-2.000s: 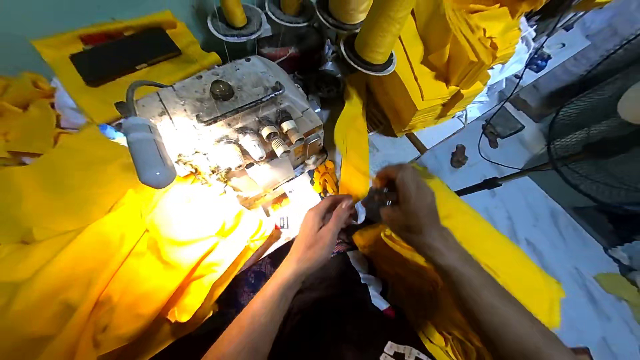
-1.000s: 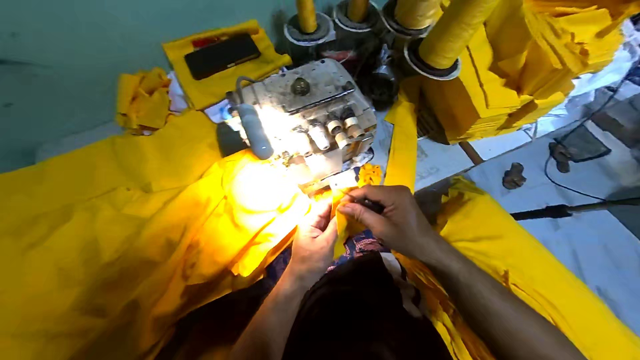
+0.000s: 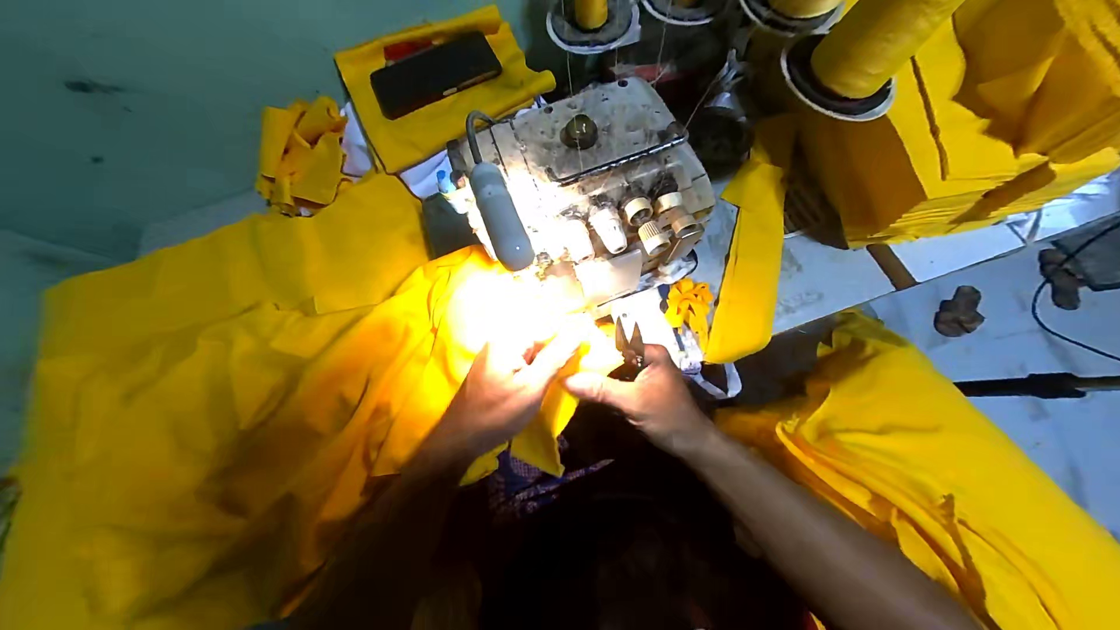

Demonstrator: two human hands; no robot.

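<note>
An overlock sewing machine (image 3: 604,149) stands at the centre, its lamp (image 3: 501,214) glaring on the cloth. My left hand (image 3: 503,394) grips the edge of the yellow fabric (image 3: 236,394) just in front of the machine. Beside it, my right hand (image 3: 647,394) holds small thread snips (image 3: 629,348), their dark blades apart and pointing up toward the machine. The right thumb touches or nearly touches the cloth by the left fingers. Bright light washes out the fingertips and the fabric edge. A folded yellow strip (image 3: 751,262) hangs over the table edge to the right.
Yellow thread cones (image 3: 875,52) stand behind the machine, near a tall stack of yellow cut pieces (image 3: 875,166). A black phone (image 3: 436,74) rests on folded yellow cloth at the back left. More yellow fabric (image 3: 927,455) lies at my right, near a dark rod (image 3: 1032,385).
My hands have come to the cloth before the machine, away from the hanging yellow strip they were near two seconds ago. The view has swung left.
</note>
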